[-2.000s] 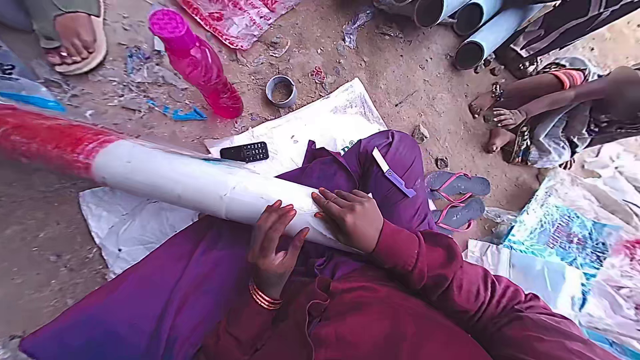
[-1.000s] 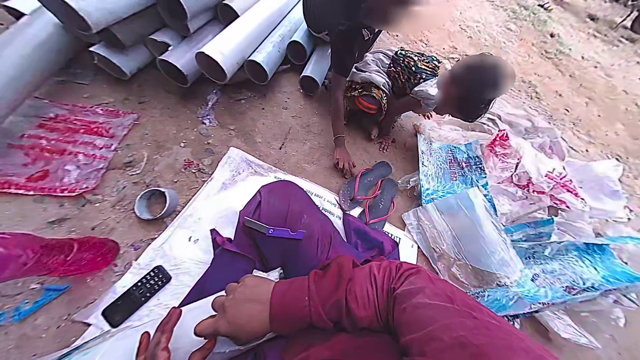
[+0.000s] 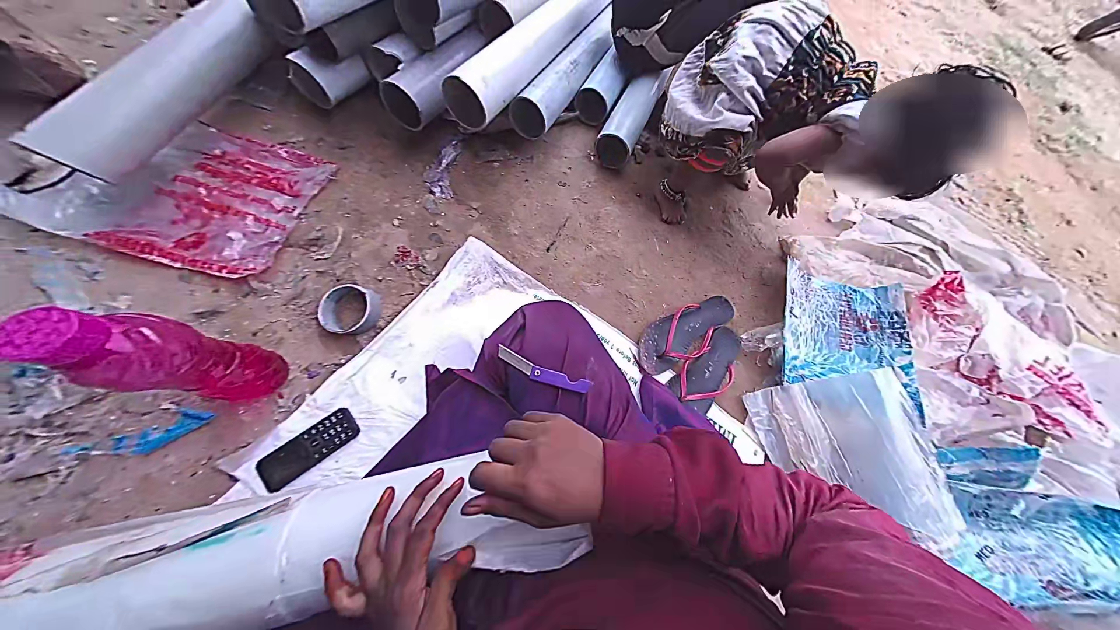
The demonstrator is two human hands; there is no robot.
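Observation:
Across my lap lies a pipe wrapped in white plastic sheet [image 3: 219, 556], running to the lower left. My left hand [image 3: 398, 556] rests on the wrap with its fingers spread. Nearer the pipe's right end, my right hand [image 3: 542, 472] has its fingers curled at the upper edge of the wrap; whether it pinches the sheet is hard to tell. A folding razor with a purple handle [image 3: 560, 379] lies unfolded on my knee, just above my right hand. A black keypad phone [image 3: 308, 449] sits on the white sack sheet [image 3: 464, 280] beyond the pipe.
Grey pipes [image 3: 499, 70] are stacked behind. A pink bottle [image 3: 149, 350] and a short pipe ring [image 3: 349, 309] lie at left. Flip-flops [image 3: 700, 350] and plastic sheets [image 3: 857, 437] are at right. Another person [image 3: 761, 79] bends low near the pipe stack.
The view has swung to the right and shifted since the first frame. My right hand has gone from lying flat on the pipe to curled fingers. The other person's head has moved rightward.

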